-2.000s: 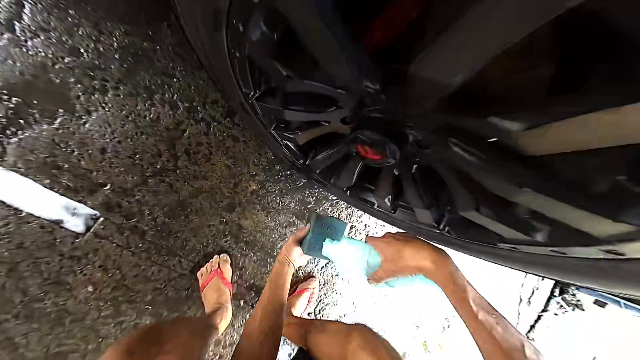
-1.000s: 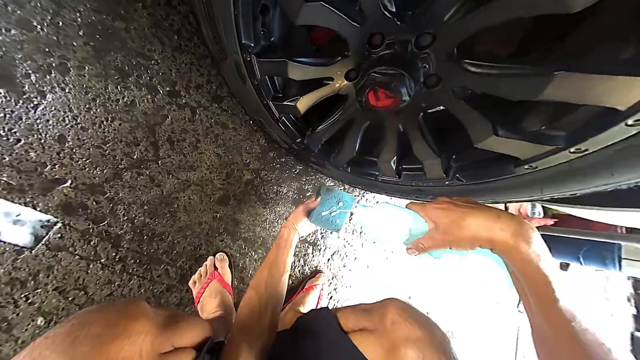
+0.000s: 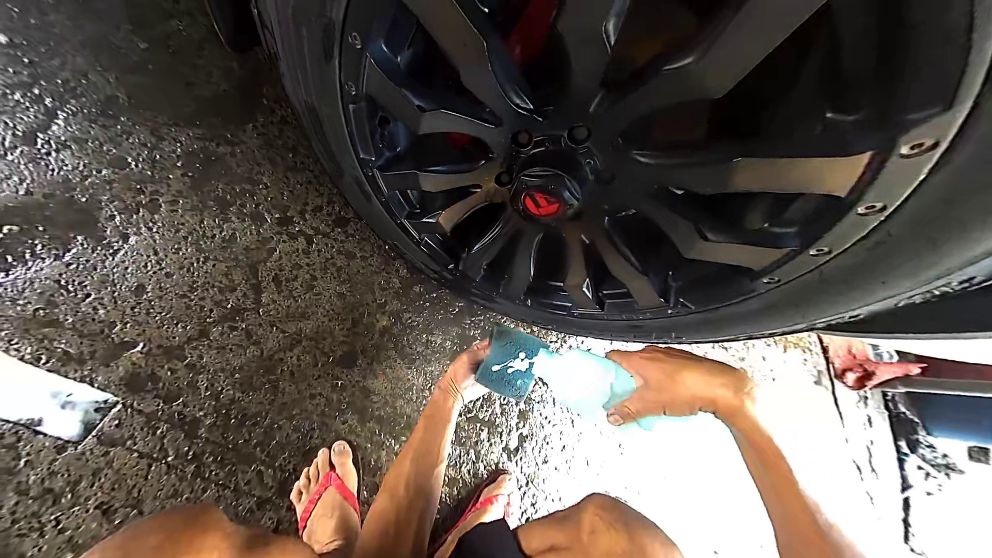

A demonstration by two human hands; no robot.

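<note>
My left hand [image 3: 467, 373] holds a dark teal sponge pad [image 3: 508, 380] by its left edge; a streak of white liquid lies on its face. A translucent light-blue bottle [image 3: 581, 381] is gripped in my right hand [image 3: 674, 385], tipped over to the left, its end at the pad's right edge. Just above both hands stands a vehicle wheel with a black tire [image 3: 682, 329] and a black multi-spoke rim [image 3: 577, 263], which has a red center cap [image 3: 541, 204].
Wet, rough pavement [image 3: 194, 294] spreads on the left, with a white painted strip [image 3: 46, 399] at its edge. My feet in red flip-flops [image 3: 329, 492] are below. A reddish object [image 3: 860, 364] and a blue one [image 3: 949, 417] lie at the far right.
White liquid shows on the pad, where none is plain two seconds ago. Both hands keep hold of the pad and the bottle. The view has shifted somewhat.
</note>
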